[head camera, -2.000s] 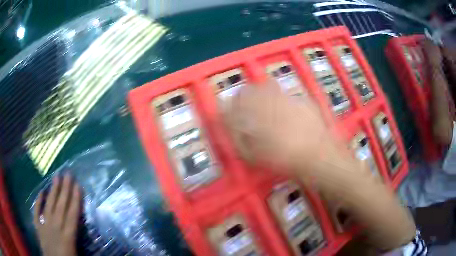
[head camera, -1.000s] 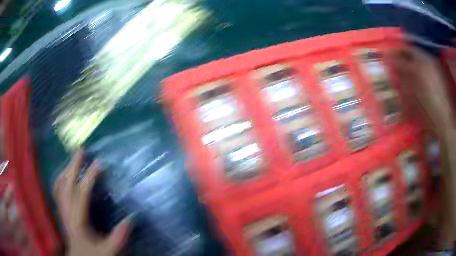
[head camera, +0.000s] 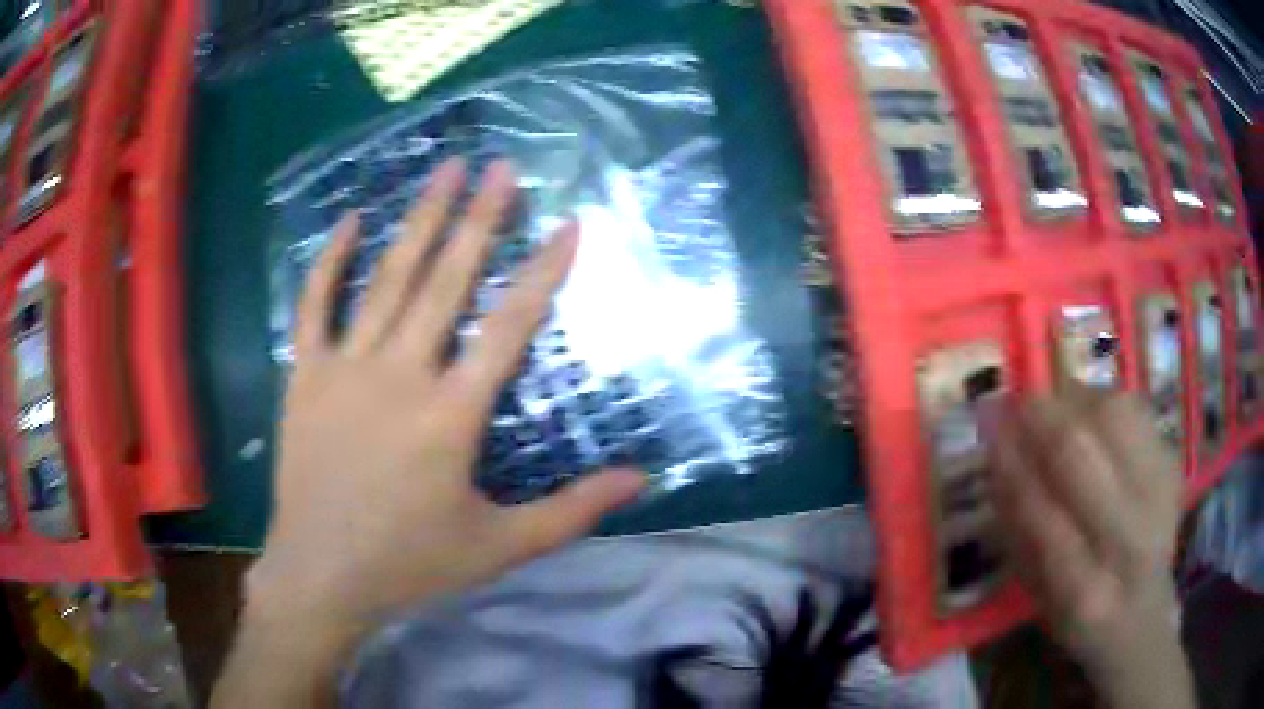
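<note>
My left hand (head camera: 409, 402) lies palm down with fingers spread on a clear shiny plastic sheet (head camera: 645, 312) with rows of tiny black pieces under or in it. My right hand (head camera: 1095, 513) is blurred, over the lower row of the red tray (head camera: 887, 277) on the right, beside a gold phone housing (head camera: 963, 478) in its near left pocket. Its fingertips are close together; whether they hold anything is hidden. The tray holds gold phone housings in two rows.
Red trays with phone housings (head camera: 167, 319) stand at the left. A pale yellow dotted sheet (head camera: 430, 39) lies at the back on the green mat (head camera: 229, 416). A yellow and clear plastic item (head camera: 104, 644) is at lower left. Patterned cloth (head camera: 596, 609) is below the bench edge.
The view has swung left and down. My left hand now lies spread on the plastic sheet. My right hand has moved from the tray's far right side to its near row.
</note>
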